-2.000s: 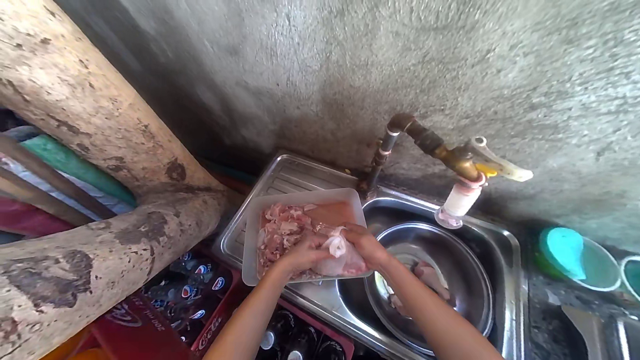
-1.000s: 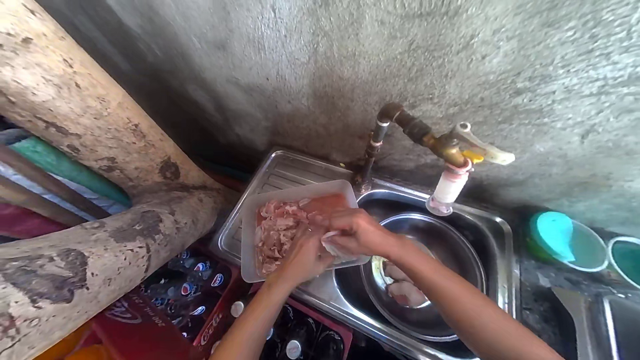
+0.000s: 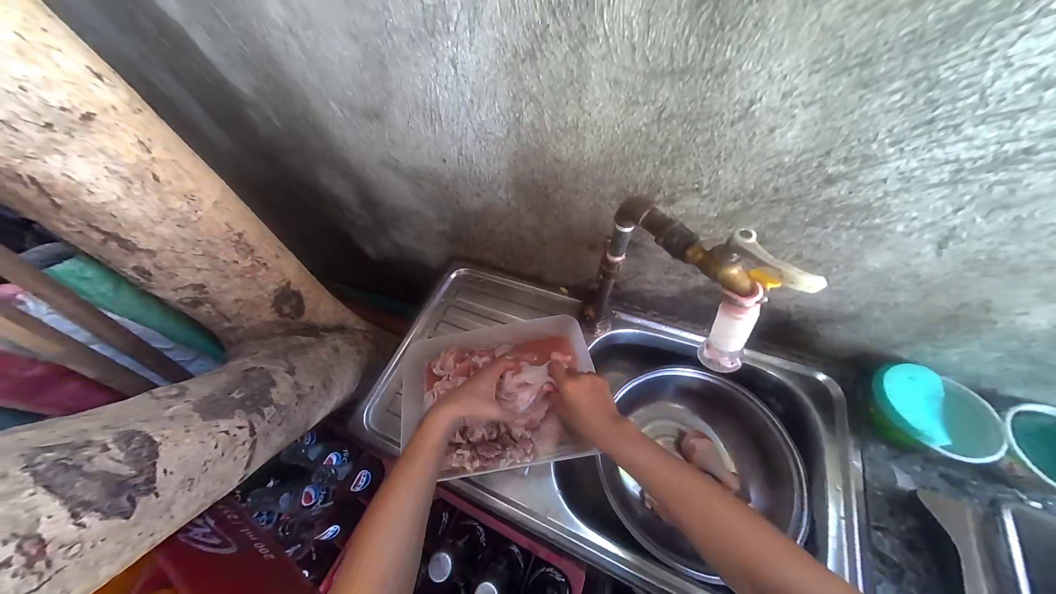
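A translucent plastic tub [image 3: 417, 396] of raw meat pieces [image 3: 495, 445] in reddish liquid rests on the ridged drainboard [image 3: 483, 301]. Over it, my left hand [image 3: 474, 392] and my right hand [image 3: 584, 403] both grip a pale, skin-covered piece of raw meat [image 3: 525, 388]. My right hand pinches its right side, while my left fingers curl around its left side, partly hidden. Right of the tub, a round metal basin [image 3: 701, 379] sits in the sink bowl, holding more raw meat [image 3: 705, 458] and some liquid.
A brass tap [image 3: 730, 272] with a pale spout sleeve projects from the wall pipe over the sink. Crates of bottles [image 3: 487, 561] stand below the drainboard. Thick wooden trunks [image 3: 181, 412] flank the left side. Green tubs [image 3: 940, 412] and a metal blade-like object [image 3: 953, 528] lie at the right.
My hands have parted slightly from their closely gathered position one second ago, showing more of the pale meat piece between them. The tub and basin remain in place.
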